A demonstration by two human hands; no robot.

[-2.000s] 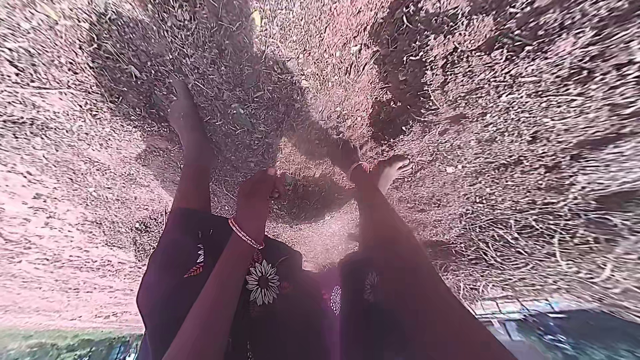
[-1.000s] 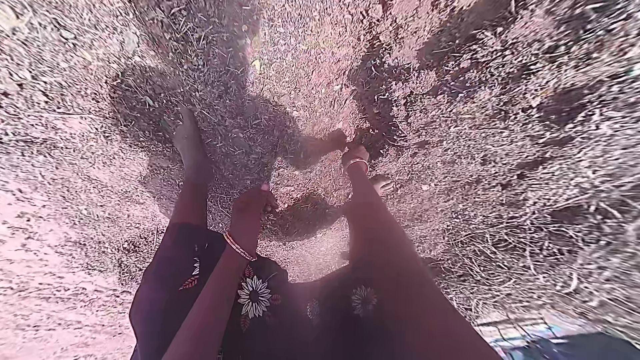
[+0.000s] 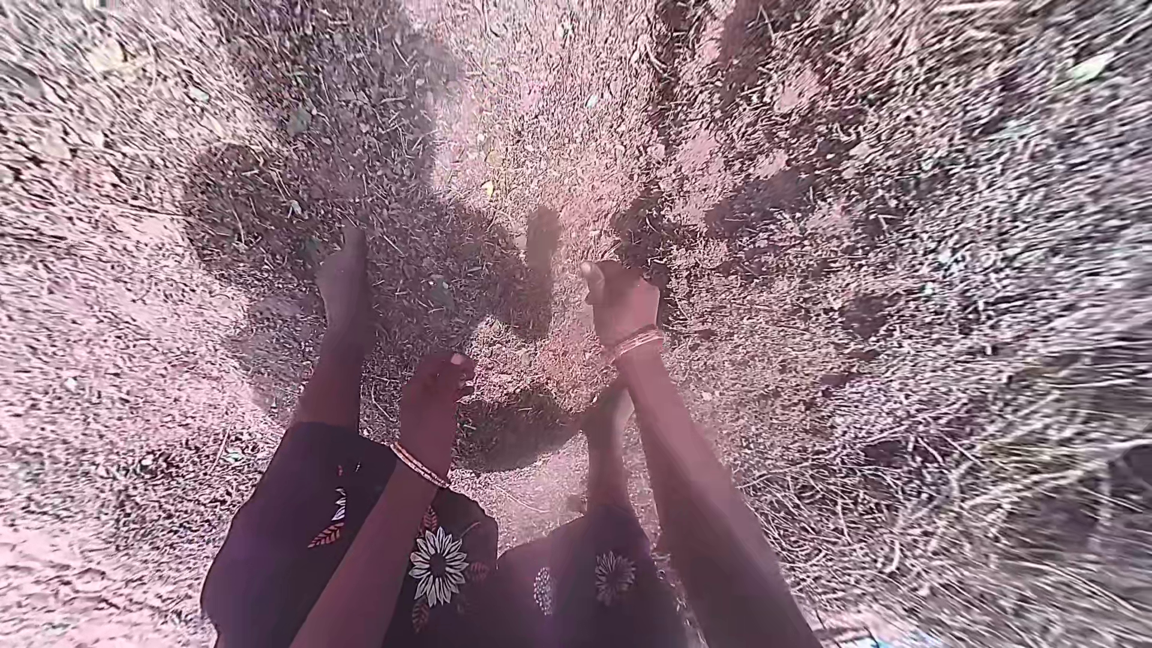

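My left hand (image 3: 436, 396), with a beaded bracelet at its wrist, is over the ground just in front of my dark flowered garment (image 3: 270, 558). Its fingers are curled, and whether they hold anything is unclear. Farther forward and to the right, my right hand (image 3: 623, 301) has its fingers bent into a fist, thumb side showing, near dry litter and loose soil (image 3: 576, 360). The inside of that fist is hidden. A bracelet circles this wrist too. Between and ahead of the hands lie dark shadows on the ground.
A bare left foot (image 3: 344, 279) stands left of the hands. My right foot (image 3: 612, 409) is behind the right hand, partly covered by the forearm. Dry stalks (image 3: 972, 495) lie tangled on the right. Small leaves and straw cover the uneven ground around.
The right foot, seen to the right of the right wrist earlier, now shows behind the right hand and nearer my body. The left hand is a little nearer my body.
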